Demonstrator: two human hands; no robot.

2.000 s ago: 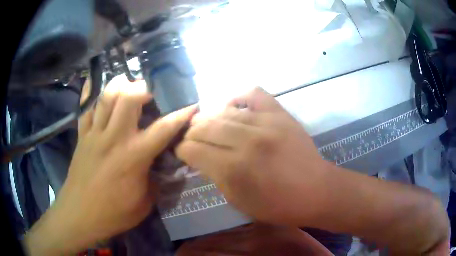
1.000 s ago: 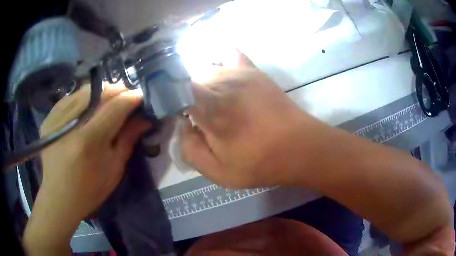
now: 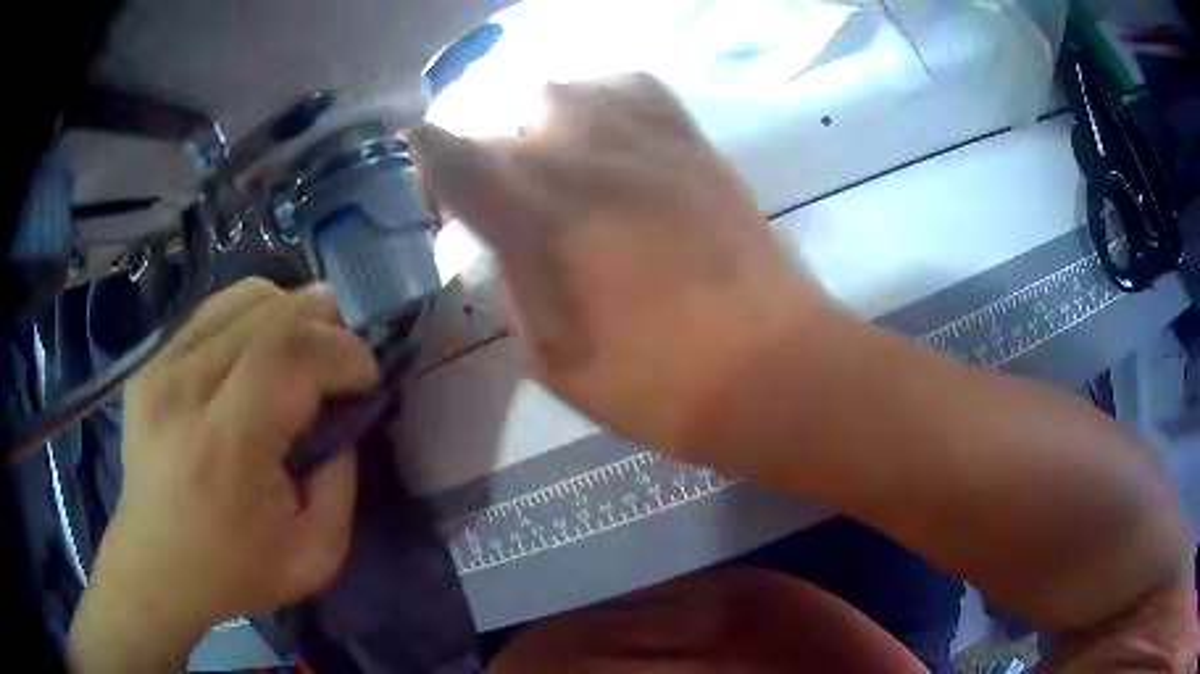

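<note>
A dark grey garment piece [image 3: 388, 566] hangs over the table's front edge at lower left, and its upper end runs up under the machine head. My left hand [image 3: 244, 448] is closed on the cloth beside the needle area. The grey ribbed cylinder [image 3: 375, 257] hangs just above the cloth. My right hand [image 3: 619, 237] is raised right of the cylinder, blurred, near the bright lamp glare. Its fingertips are lost in blur and glare, so I cannot tell whether it holds anything. The needle is hidden.
Bent metal lever [image 3: 165, 329] curves in at left. Black-handled scissors [image 3: 1125, 198] lie at the table's right end beside a green object [image 3: 1099, 53]. A ruler strip [image 3: 579, 514] runs along the front edge. Pale machine table [image 3: 921, 204] lies behind my right forearm.
My right hand has moved up and away from the cloth beside the cylinder. My left hand has closed more into a fist on the cloth. The view has shifted slightly.
</note>
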